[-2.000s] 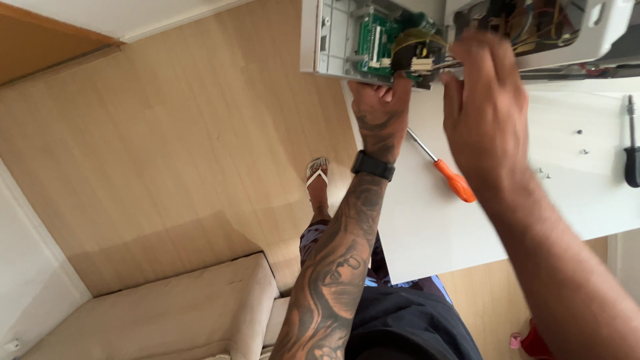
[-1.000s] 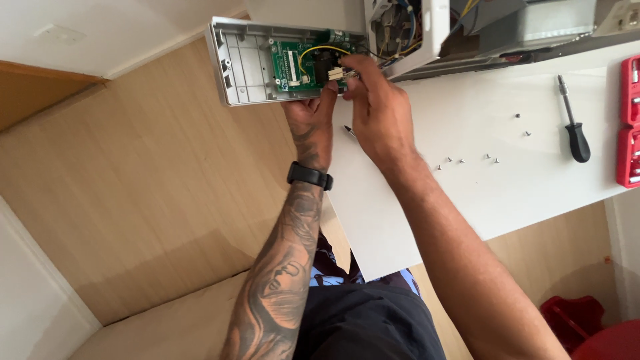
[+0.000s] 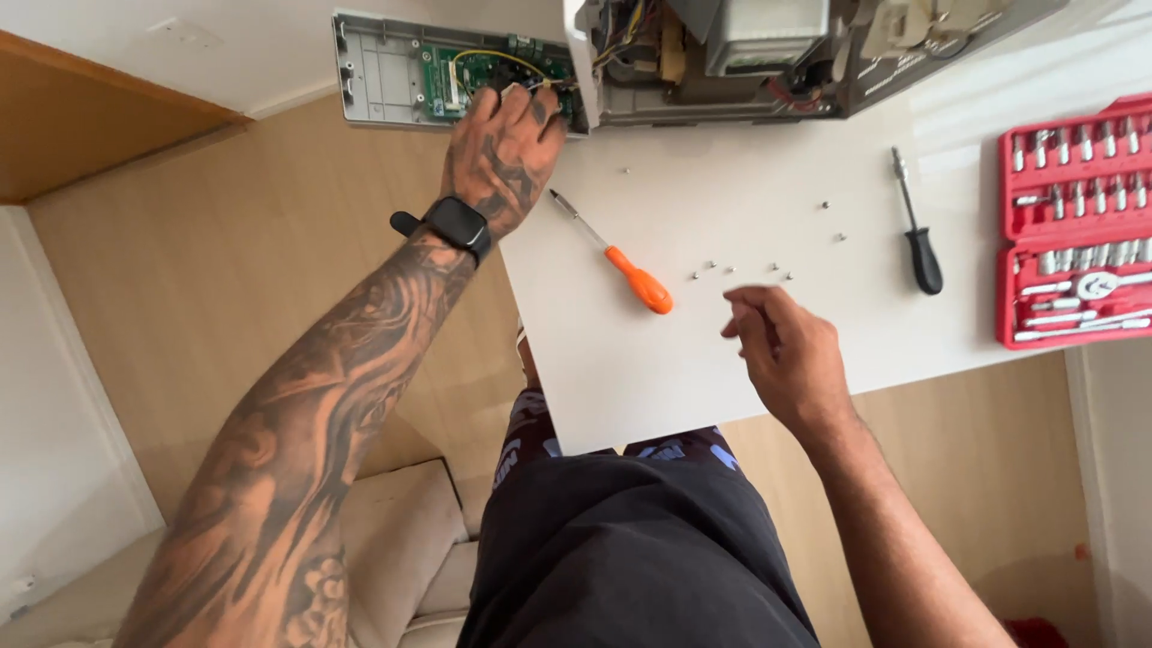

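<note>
My left hand (image 3: 506,153) lies over the green circuit board (image 3: 443,79) inside a grey plastic panel (image 3: 382,85); its fingertips are among the wires and hidden, so I cannot tell whether they grip anything. The panel meets the left side of an opened appliance (image 3: 711,108), whose wiring and metal parts show. My right hand (image 3: 787,351) hovers over the white table, fingers curled with the thumb near the index finger; whether it holds something small is not clear. To its left lies an orange-handled screwdriver (image 3: 641,281). Several small screws (image 3: 732,270) lie just beyond its fingertips.
On the white table (image 3: 621,378) a black-handled driver (image 3: 922,256) lies at the right, beside an open red case (image 3: 1008,225) of bits and sockets. The table's front edge runs close to my body. A beige sofa (image 3: 405,522) stands below left.
My right hand has moved from the circuit board down and to the right over the table. My left hand remains at the panel, now laid over the board with its back showing.
</note>
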